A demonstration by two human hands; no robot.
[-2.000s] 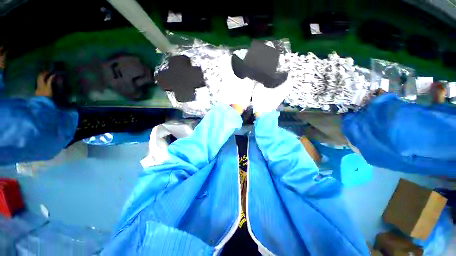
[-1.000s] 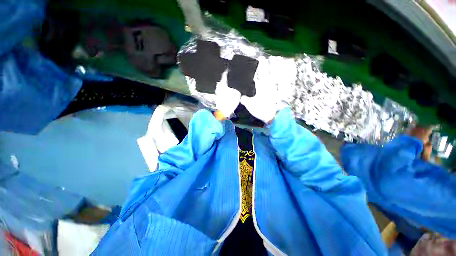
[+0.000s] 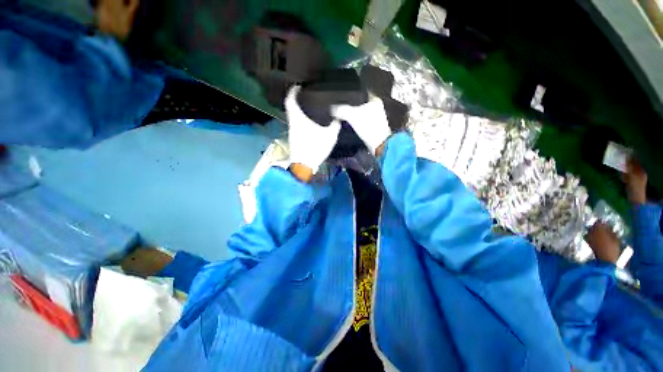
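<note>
My left hand (image 3: 311,134), in a white glove, holds the left side of a dark grey piece (image 3: 331,94) in front of my chest. My right hand (image 3: 366,121), also gloved, is on its right side. The piece looks folded or bent; its exact shape is blurred. Another dark pad (image 3: 393,109) lies just behind and right of my right hand, partly hidden by it. Small white parts (image 3: 534,178) lie in a dense heap to the right, with clear plastic film (image 3: 418,69) at their far left end.
A moulded dark housing (image 3: 280,54) lies on the green bench at the upper left. Other people's blue sleeves (image 3: 65,83) reach in at left and right. Plastic-wrapped packs (image 3: 65,232) and a red bin (image 3: 45,305) are lower left. Black units with white labels line the far side.
The view has turned, so the bench slants down to the right. My hands have moved left with the dark piece, away from the white parts and nearer the moulded housing.
</note>
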